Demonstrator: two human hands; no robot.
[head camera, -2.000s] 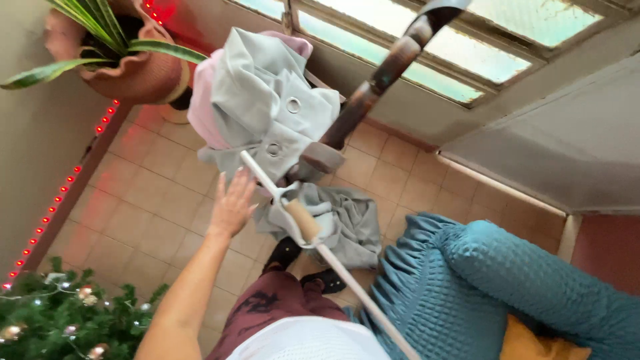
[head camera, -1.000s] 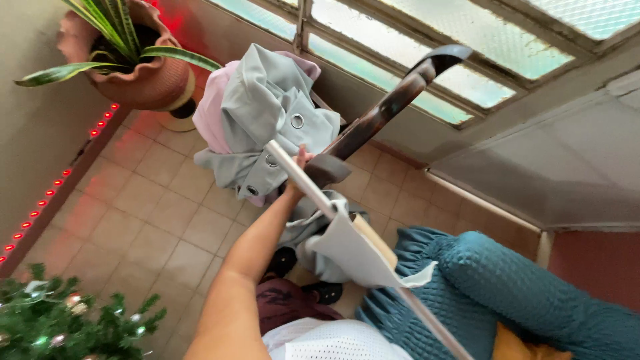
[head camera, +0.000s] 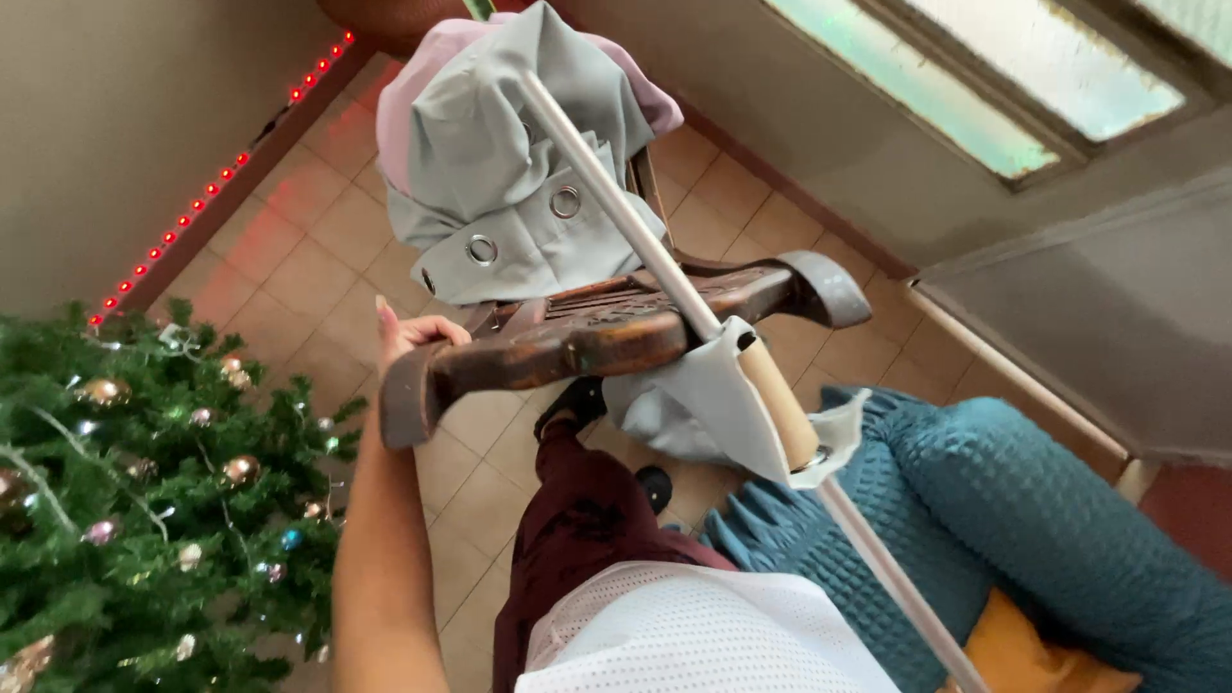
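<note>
My left hand (head camera: 416, 337) grips the far side of the carved wooden chair back (head camera: 597, 337), near its left end; part of the fingers is hidden behind the wood. Pale grey curtain fabric (head camera: 481, 173) with metal grommets lies heaped with pink cloth (head camera: 448, 58) on the chair. A metal curtain rod (head camera: 616, 202) runs diagonally across the chair back. Threaded on it are a cardboard tube (head camera: 778, 404) and a grommeted grey curtain edge (head camera: 722, 414), whose fabric hangs down towards the floor. My right hand is out of view.
A decorated Christmas tree (head camera: 173, 481) stands at the left, below red string lights (head camera: 183, 221) along the wall. At the right is an armchair with a teal textured cover (head camera: 1011, 481) and an orange cushion (head camera: 1020, 645). Louvred windows (head camera: 943, 87) are at the upper right.
The chair back has turned from a steep slant to nearly level across the view. My left hand has gone from beside the curtain, to behind the rod, to the chair back's left end.
</note>
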